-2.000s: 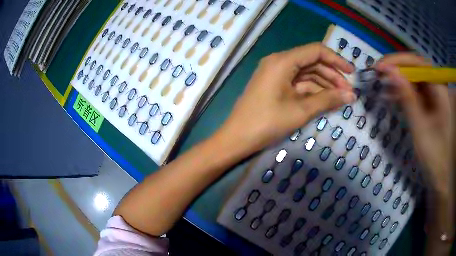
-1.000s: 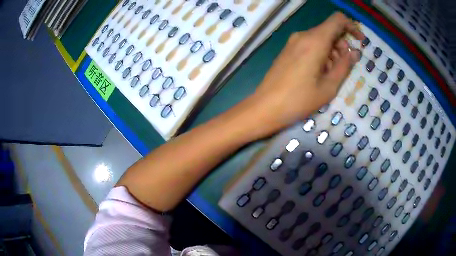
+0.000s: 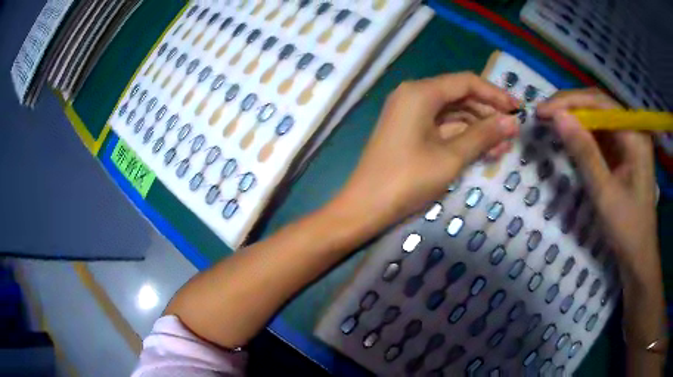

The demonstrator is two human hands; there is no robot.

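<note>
The working tray [image 3: 509, 213], a white pocketed board with rows of small dark oblong parts, lies under both hands. My left hand [image 3: 443, 136] is over its upper left part, thumb and fingers pinched on a small dark part [image 3: 521, 113]. My right hand [image 3: 601, 140] is close beside it, shut on a bright yellow stick-like tool [image 3: 623, 120]; the tool's tip is hidden by the fingers. The fingertips of both hands nearly meet at the small part. A tan empty pocket [image 3: 491, 166] shows just below my left fingers.
Another white tray [image 3: 243, 88] with parts and tan gaps lies on a stack at left, beside a green label [image 3: 133, 168]. A leaning tray pile [image 3: 81, 51] stands far left. A rear tray [image 3: 590, 37] lies beyond the red tape [image 3: 509, 33]. Green mat shows between the trays.
My right hand has come back into view with the yellow tool. My left hand has moved down from the working tray's top edge. The camera view has shifted slightly.
</note>
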